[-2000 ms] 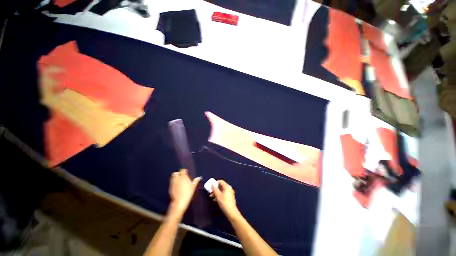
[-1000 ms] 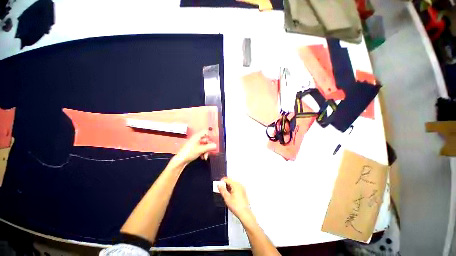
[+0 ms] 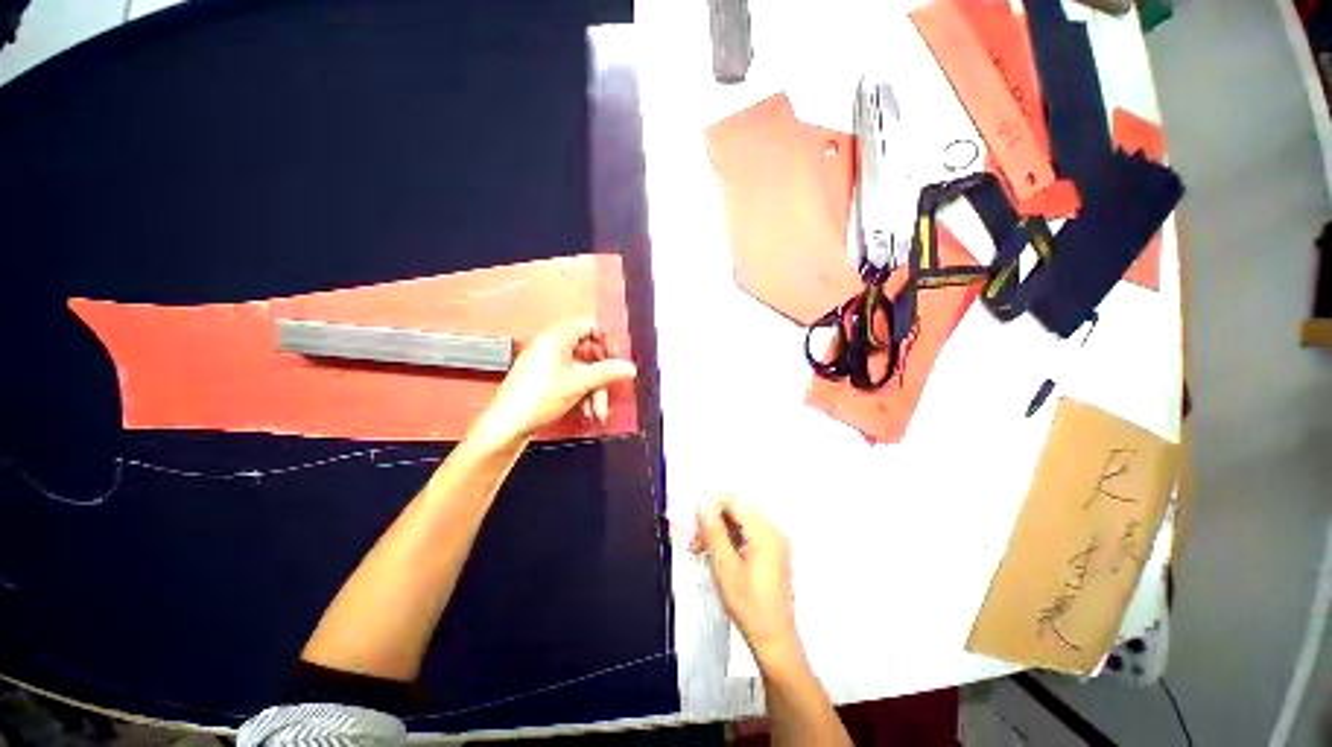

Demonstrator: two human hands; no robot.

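The red-orange card pattern [image 3: 205, 365] lies flat on the dark navy cloth [image 3: 292, 584], its right end near the cloth's edge. A grey metal weight [image 3: 395, 345] rests on it. My left hand [image 3: 563, 382] presses on the pattern's right end, thumb and fingers apart. A clear ruler [image 3: 615, 146] shows purple-grey along the cloth's right edge. My right hand [image 3: 748, 572] is over the white table just right of the cloth, fingertips pinched; chalk cannot be made out against the white. A pale grey strip [image 3: 701, 642] lies below it. Thin chalk lines run below the pattern.
On the white table [image 3: 847, 584] at right lie black-handled shears [image 3: 855, 339], a yellow-and-black strap-like item [image 3: 950, 263], red-orange card patterns [image 3: 774, 204], dark cloth scraps [image 3: 1103, 248] and a tan card with handwriting [image 3: 1074, 540]. A second grey weight [image 3: 729, 40] is at the top.
The view has moved closer since a second ago. My right hand has moved right, off the ruler and cloth edge, over the white table. My left hand stays on the pattern's right end.
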